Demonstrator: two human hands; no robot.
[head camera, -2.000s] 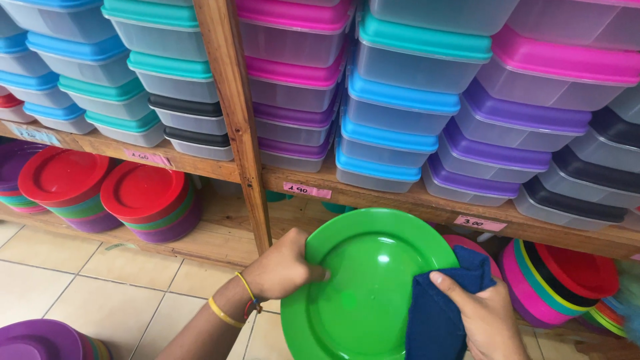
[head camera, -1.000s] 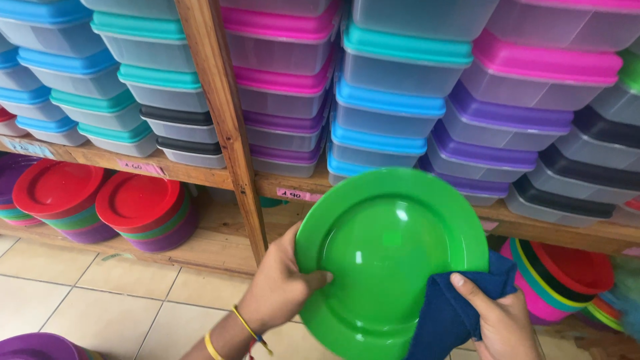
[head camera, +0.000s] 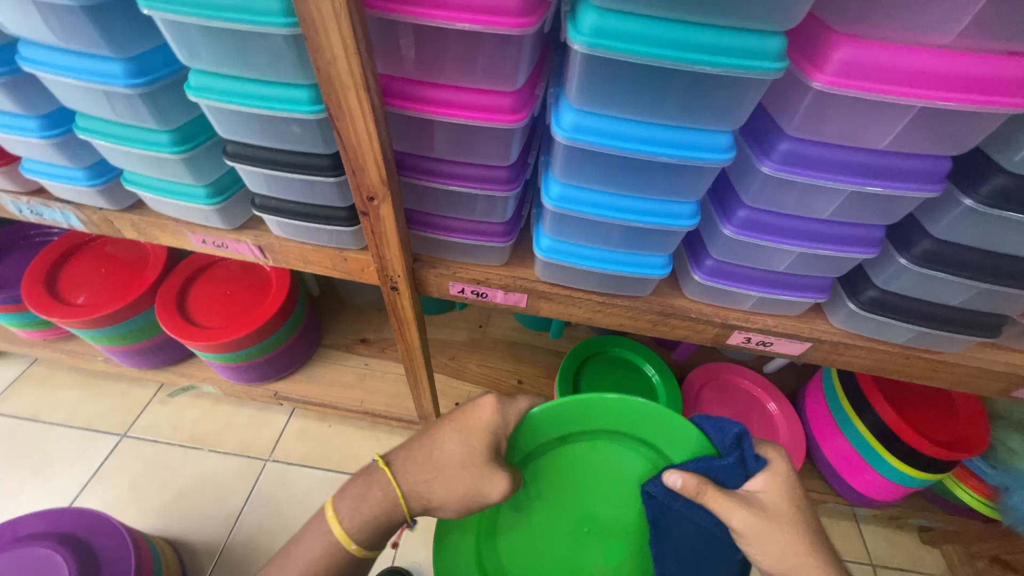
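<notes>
A large green plastic plate is held in front of me, low in the view and partly cut off by the bottom edge. My left hand grips its upper left rim, fingers behind and thumb bent at the edge; a yellow band and a thin yellow bracelet circle that wrist. On the right side, my right hand pinches a dark blue cloth over the rim, thumb on top. The cloth drapes down across the plate's right part. The fingers behind the plate are hidden.
A wooden shelf with a post holds stacked lidded plastic containers. Below stand stacks of red-topped plates, another green plate, a pink plate and a multicoloured stack. A purple stack is at lower left.
Both hands and the green plate have moved lower in the view, and the plate is tilted differently. Another green plate and a pink one on the lower shelf now show above it.
</notes>
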